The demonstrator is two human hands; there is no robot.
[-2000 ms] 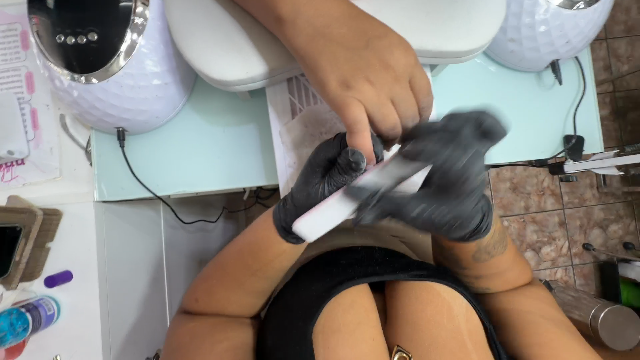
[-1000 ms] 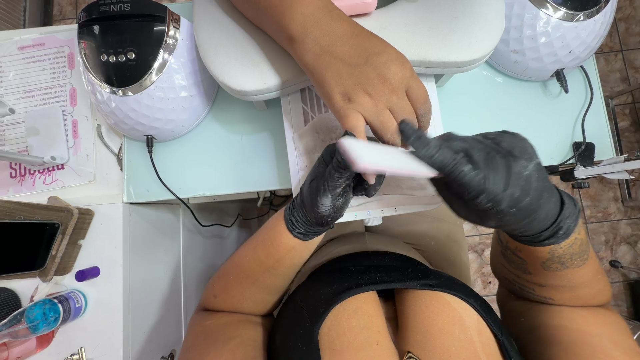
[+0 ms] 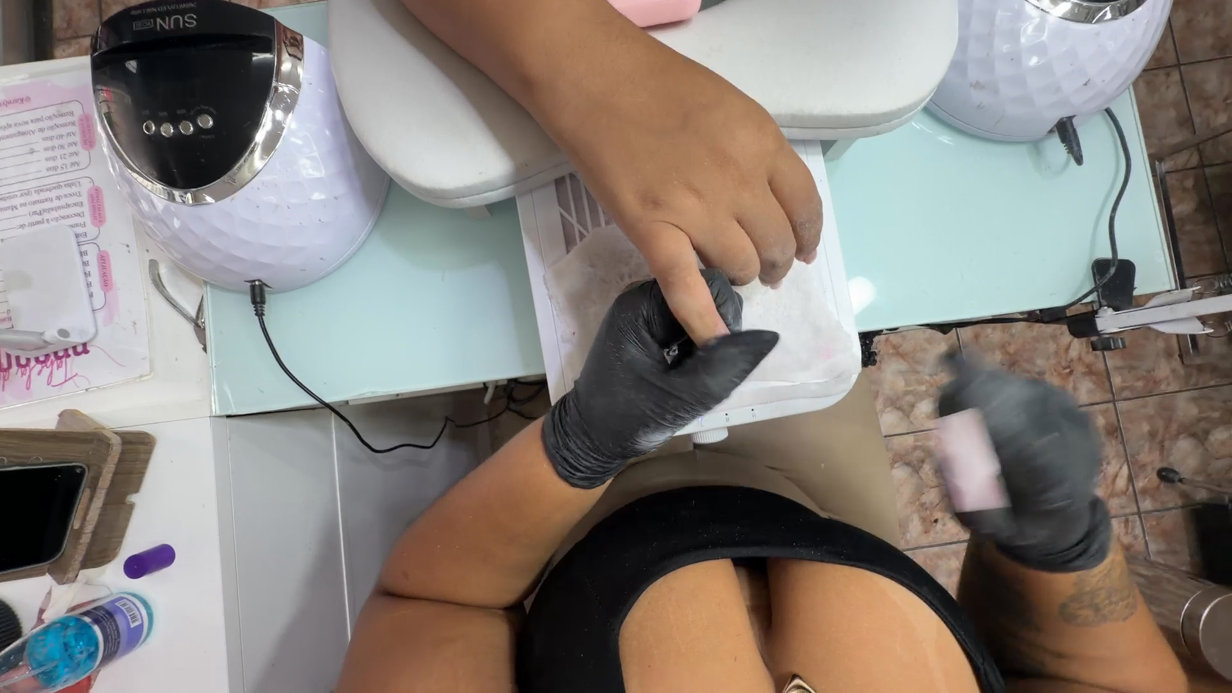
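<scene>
My left hand (image 3: 645,375), in a black glove, grips the tip of one finger of another person's hand (image 3: 703,173), which reaches down from the top over a white padded armrest (image 3: 433,106). Below these hands lies a white nail dust collector (image 3: 842,361) with a white cloth or wipe (image 3: 799,327) on it. Out to the right, away from the other hands, my gloved right hand (image 3: 1035,462) is blurred and holds a pale pink and white nail file or buffer (image 3: 972,460). Part of that tool is hidden by my fingers.
A white nail lamp (image 3: 260,212) stands at the left and another (image 3: 1049,67) at the right, both with black cables. At the far left are a phone (image 3: 37,515) in a wooden stand, a purple cap (image 3: 149,561), a bottle (image 3: 87,640) and a printed sheet (image 3: 125,289).
My right hand has moved away from the held finger, out to the right and down, with the file or buffer still in it. My left hand stays at the other person's finger.
</scene>
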